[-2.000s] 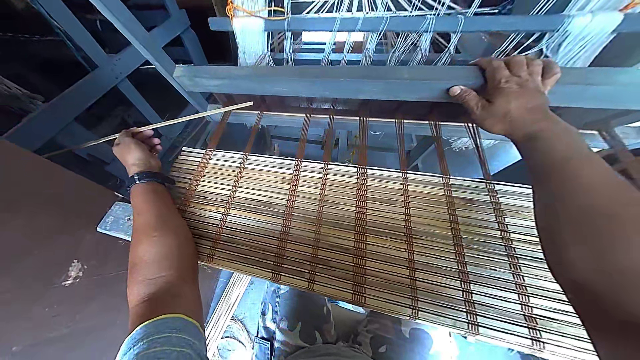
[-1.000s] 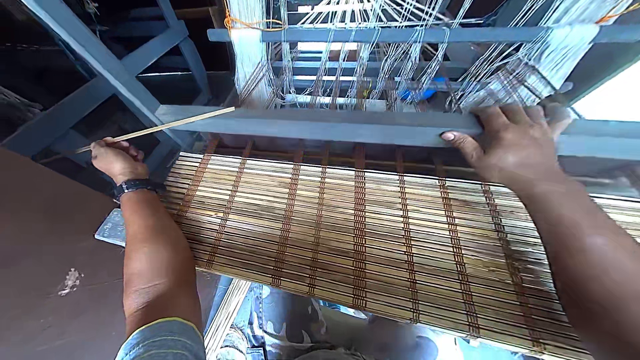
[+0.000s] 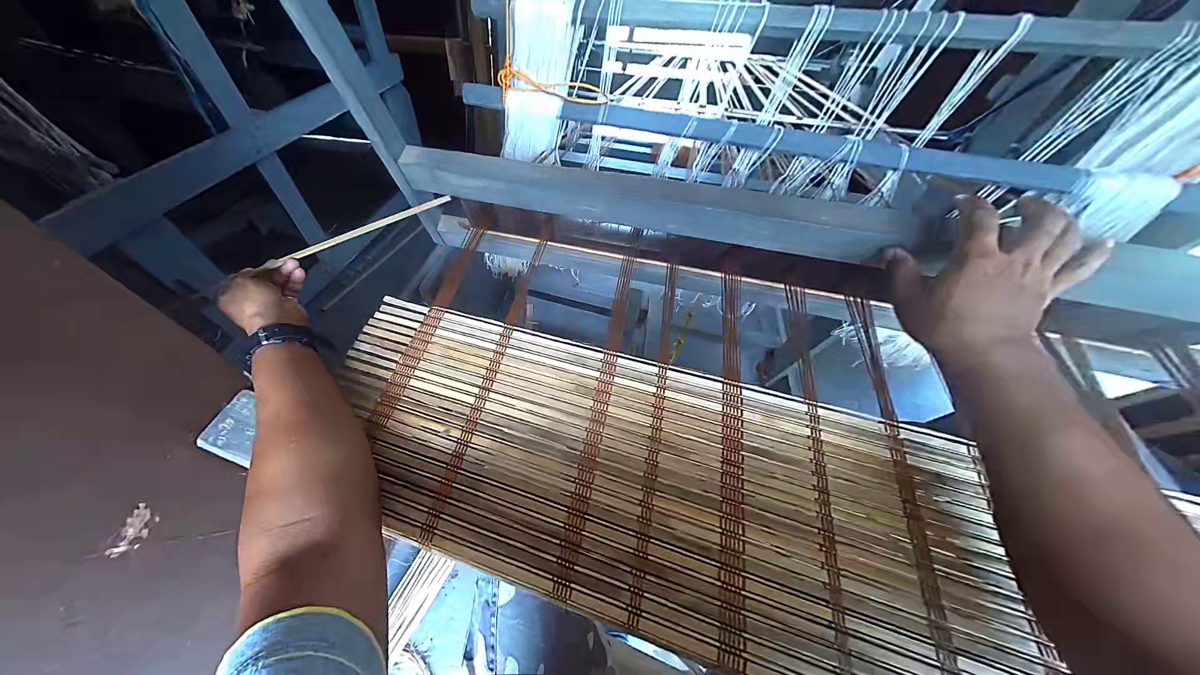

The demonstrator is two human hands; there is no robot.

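My left hand (image 3: 262, 296) holds a thin wooden or bamboo slat (image 3: 366, 230), whose far end reaches the left end of the loom's grey beater bar (image 3: 656, 202). My right hand (image 3: 998, 281) rests on the right part of that bar, its fingers spread over the top edge. Nearer me lies a woven mat of slats (image 3: 675, 450), bound by bands of brown warp threads (image 3: 731, 328). These bands run on from the mat's far edge to beneath the bar.
Behind the bar are a heddle rod (image 3: 816, 141) with white string heddles (image 3: 787, 84) and an orange cord (image 3: 553, 89). Grey loom frame posts (image 3: 347, 84) stand at the left. A brown panel (image 3: 112, 450) fills the lower left; more slats (image 3: 417, 595) lie below the mat.
The beater bar, close to the mat's far edge one second ago, now stands away from it, baring the warp bands between. My right hand has moved with the bar; my left hand keeps the slat.
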